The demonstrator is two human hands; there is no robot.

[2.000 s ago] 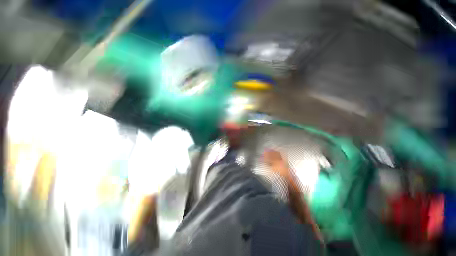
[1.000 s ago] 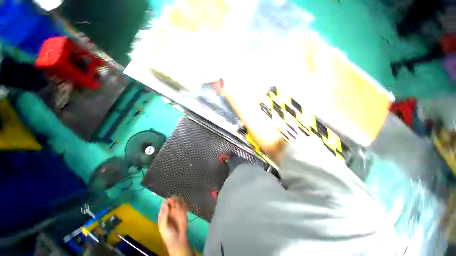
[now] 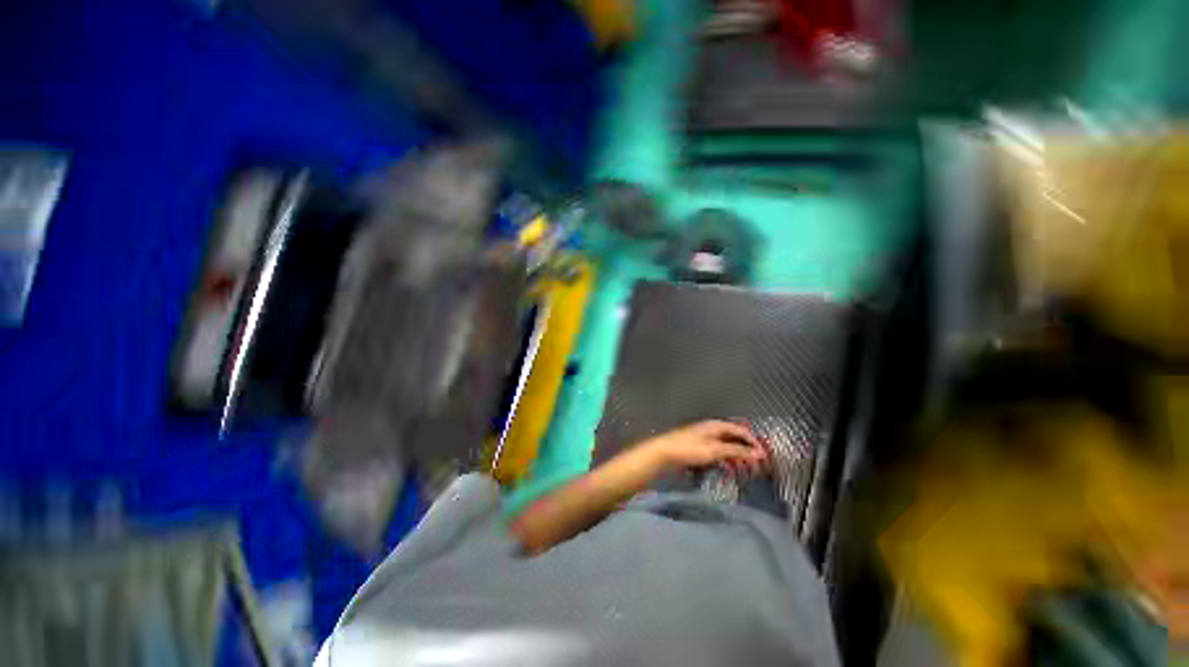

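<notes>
My left hand [image 3: 717,447] is bare and reaches in front of my grey clothing, over the lower part of a dark textured mat [image 3: 730,358]. Its fingers are slightly bent, and blur hides whether they hold anything. A large, strongly blurred yellow and black shape [image 3: 971,534] is close at the lower right; it may be the checked carrying board. A skin-toned blur lies at the far right edge; I cannot tell if it is my right hand.
A blue press with blurred grey metal parts [image 3: 417,313] stands at the left. A yellow edge [image 3: 548,371] runs beside it. Green floor [image 3: 808,228] and a round dark base [image 3: 711,245] lie beyond the mat. A pale yellow blurred surface [image 3: 1082,196] is at upper right.
The view has swung left from the bright bench to the press. My left hand has moved across in front of my body. My right arm no longer shows clearly over the bench.
</notes>
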